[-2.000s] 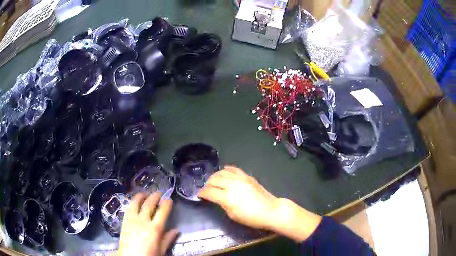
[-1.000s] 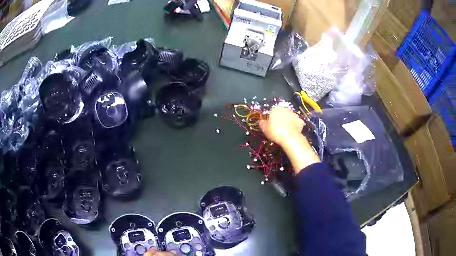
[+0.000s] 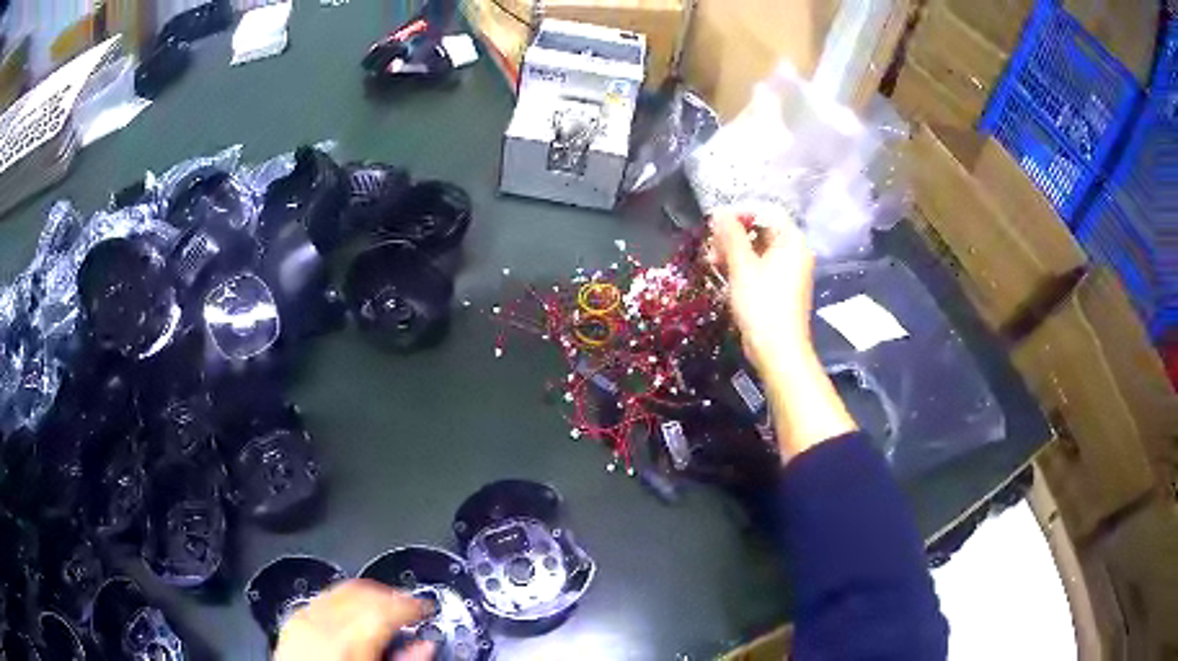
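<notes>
Three black housings stand at the near edge, open side up; the right one (image 3: 523, 566) shows its moulded posts. My left hand (image 3: 346, 622), cut off by the bottom edge, lies over the left and middle housings, fingertips at the middle one; its grip is unclear. A pile of red wire leads (image 3: 627, 375) with white plugs lies right of centre. My right hand (image 3: 765, 278) is at the pile's far right side, in front of the fastener bag (image 3: 723, 168), thumb and fingers pinched together. Something small and reddish shows at the fingertips, too blurred to tell whether it is held.
Many black housings (image 3: 187, 517) and clear wrap (image 3: 32, 355) fill the left side. A grey metal box fixture (image 3: 565, 162) stands at the back. A dark flat bag (image 3: 950, 375) with a white label lies right. Cardboard boxes (image 3: 1001, 226) and blue crates (image 3: 1066, 97) stand beyond the bench.
My right hand went from the near housings into the wire pile, then to its far right side. My left hand now reaches further over the near housings. The view has shifted.
</notes>
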